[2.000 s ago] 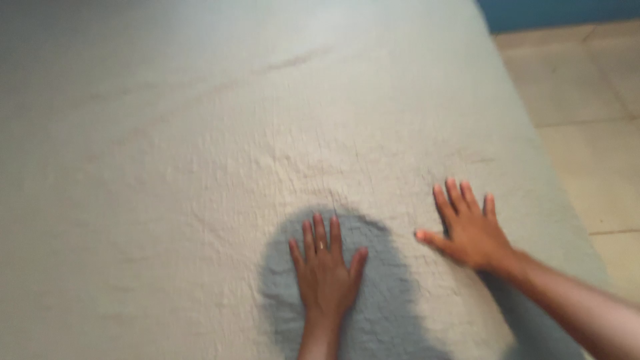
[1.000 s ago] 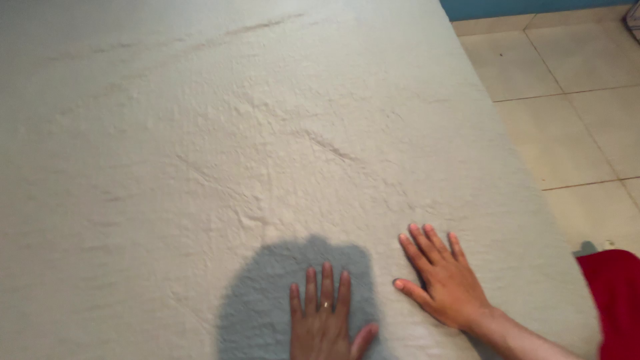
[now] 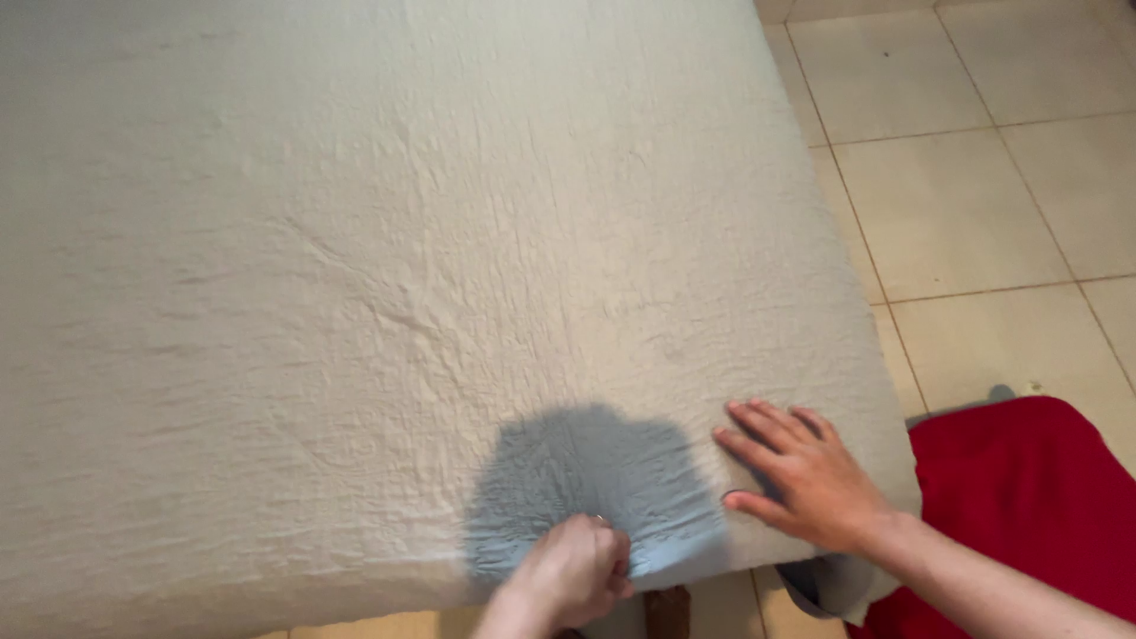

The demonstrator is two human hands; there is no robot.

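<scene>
A light, wrinkled fitted sheet (image 3: 426,266) covers a mattress. At its near edge, my left hand (image 3: 581,564) is closed on the sheet, with a ring on one finger; fine creases fan out from that grip. My right hand (image 3: 794,475) lies palm down near the mattress's near right corner, fingers spread and holding nothing. A dark shadow falls on the sheet around my left hand. Below the corner, a loose fold of greyish cloth (image 3: 839,581) hangs beside my right forearm.
Pale floor tiles (image 3: 967,209) run along the right side of the bed. A red cloth (image 3: 1021,497) covers something at the lower right, close to the corner. A brown post-like piece (image 3: 667,612) shows below the near edge.
My left hand, flat and spread on the sheet before, has closed on its near edge. My right hand remains spread, now beside the near corner. The view has shifted toward that corner.
</scene>
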